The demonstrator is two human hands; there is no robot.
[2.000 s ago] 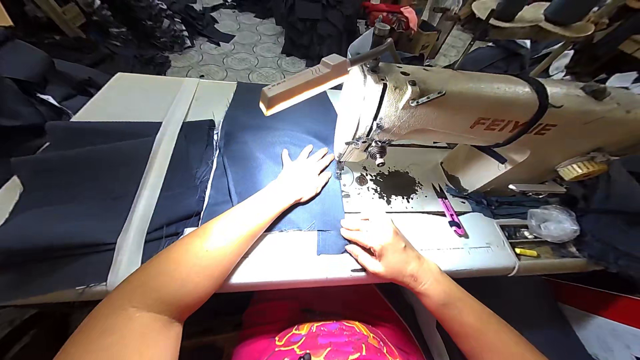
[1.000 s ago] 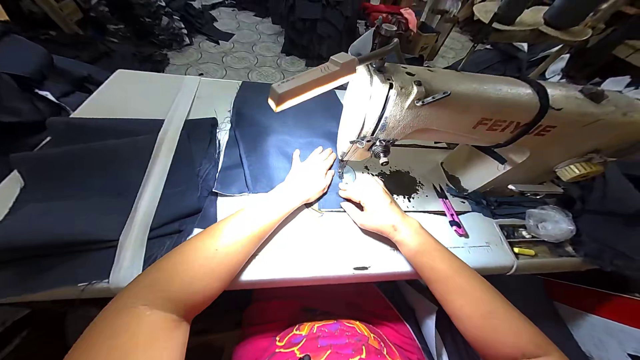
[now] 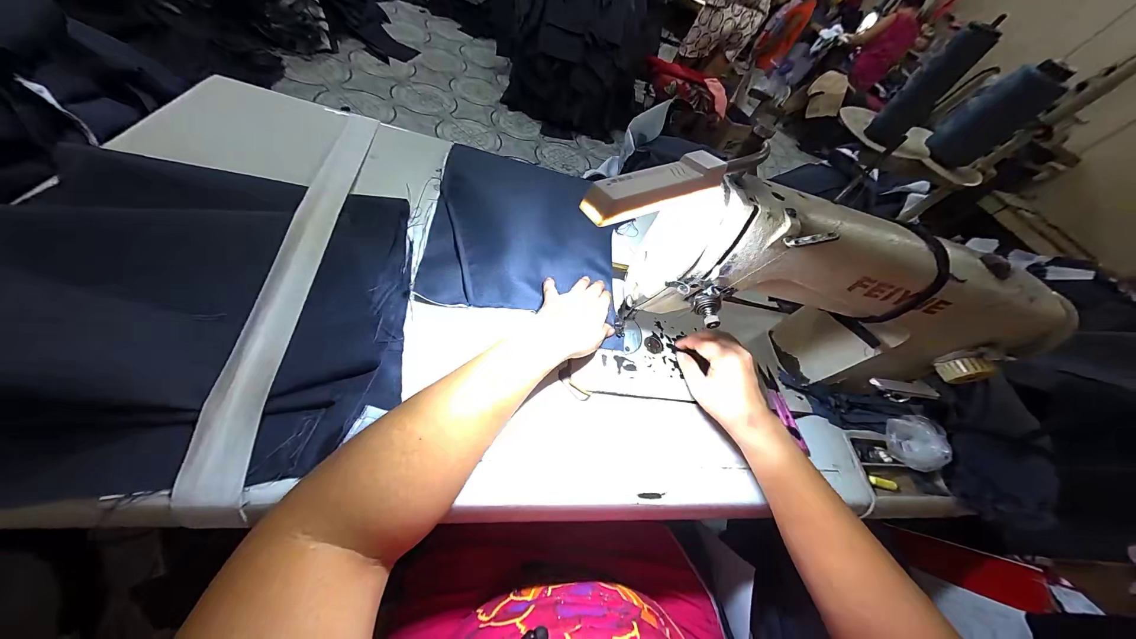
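Note:
My left hand (image 3: pixel 577 319) lies flat with its fingers apart on the near right edge of a dark blue fabric piece (image 3: pixel 524 226), just left of the needle area. That edge sits by the presser foot (image 3: pixel 623 324) of a Feiyue sewing machine (image 3: pixel 852 253). Right of the foot, my right hand (image 3: pixel 717 368) rests on the machine bed among small dark scraps (image 3: pixel 661 359), its thumb and fingertips close together; whether it pinches anything is not clear. Thread snips with a pink handle (image 3: pixel 788 422) lie just beyond my right wrist, partly hidden by it.
Dark fabric panels (image 3: pixel 151 328) with a pale strip (image 3: pixel 275 328) across them cover the table's left side. A lamp (image 3: pixel 657 186) hangs over the sewing area. A small tray (image 3: pixel 874 453) with a plastic bag (image 3: pixel 919 442) is at the right. Thread cones (image 3: pixel 998 111) and people stand behind.
The blue fabric has moved away from me, past the presser foot. My right hand has left its near edge and moved right, onto the scraps. My left hand has stayed on the fabric.

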